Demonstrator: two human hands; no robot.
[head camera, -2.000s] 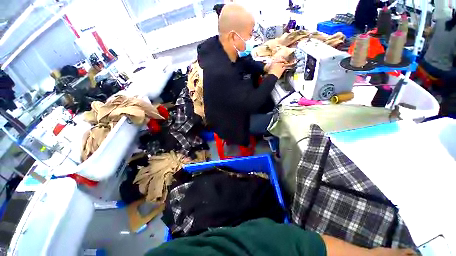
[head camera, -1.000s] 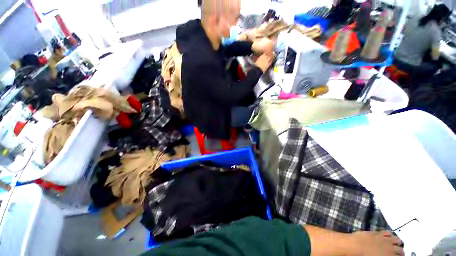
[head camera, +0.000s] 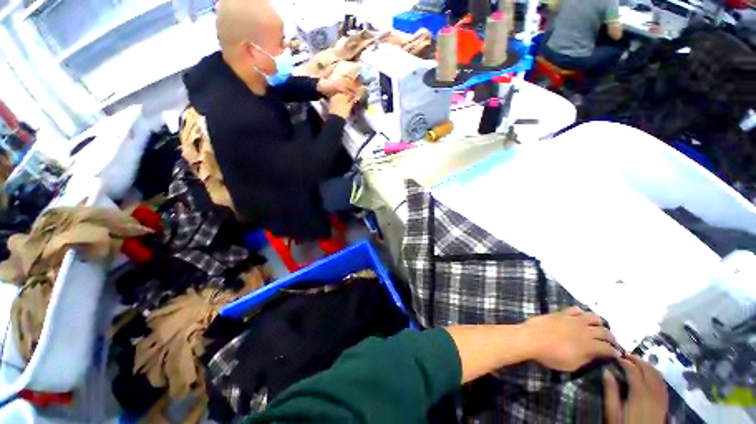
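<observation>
The plaid garment (head camera: 485, 290), black-and-white checks with black bands, hangs over the front edge of the white table. My left hand (head camera: 574, 338), below a green sleeve, lies on the garment near its right part, fingertips curled at the cloth's edge. My right hand (head camera: 637, 391) is blurred at the lower right, thumb and fingers around the same cloth, close to my left fingertips. The metal parts of the sewing machine (head camera: 705, 352) are beside the hands, blurred. The cloth between the hands is partly hidden.
A blue crate (head camera: 302, 277) with black and plaid pieces stands left of the garment. A masked person (head camera: 261, 149) in black sits beyond it at another machine (head camera: 414, 91). Tan garments (head camera: 178, 335) lie on the floor. An olive-grey cover (head camera: 381, 186) drapes the table's far end.
The view has swung right, bringing my right hand and the machine parts into the picture. My left hand, earlier at the picture's lower right edge, now shows meeting my right hand at the cloth.
</observation>
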